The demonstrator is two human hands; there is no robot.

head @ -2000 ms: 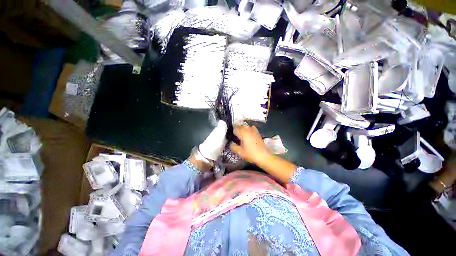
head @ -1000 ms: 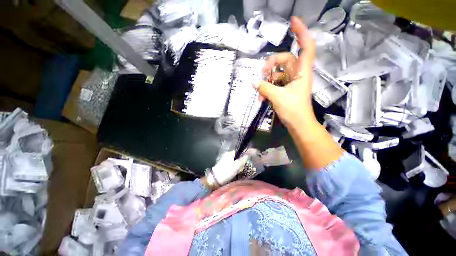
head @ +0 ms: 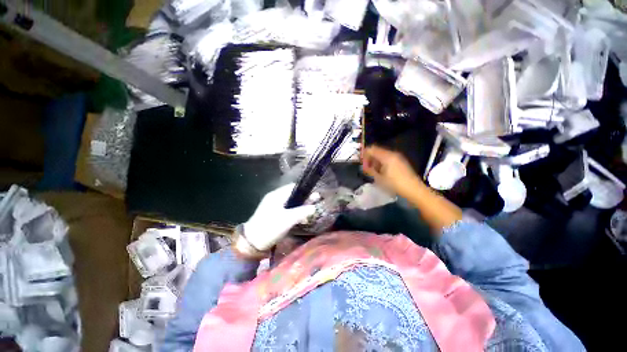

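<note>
My left hand (head: 273, 218), in a white glove, is closed on a bundle of thin black strands (head: 322, 162) that points up and to the right over the bench. My right hand (head: 386, 169) is bare and blurred, just right of the bundle; whether it holds anything is unclear. Two stick trays (head: 264, 103) with dense rows of thin white sticks lie side by side beyond my hands. The bundle's upper end overlaps the right tray's sticks. A crumpled clear bag (head: 328, 201) with speckled contents lies beside my gloved hand.
White plastic housings (head: 489, 96) are heaped at the right of the black bench (head: 179, 179). Cartons of housings (head: 161, 256) stand at lower left. A pale bar (head: 103, 58) crosses the upper left. Clear bags (head: 275, 29) lie behind the trays.
My right hand has come down from its raised place over the right tray to beside the bundle. My left hand has moved slightly left and up, still holding the strands.
</note>
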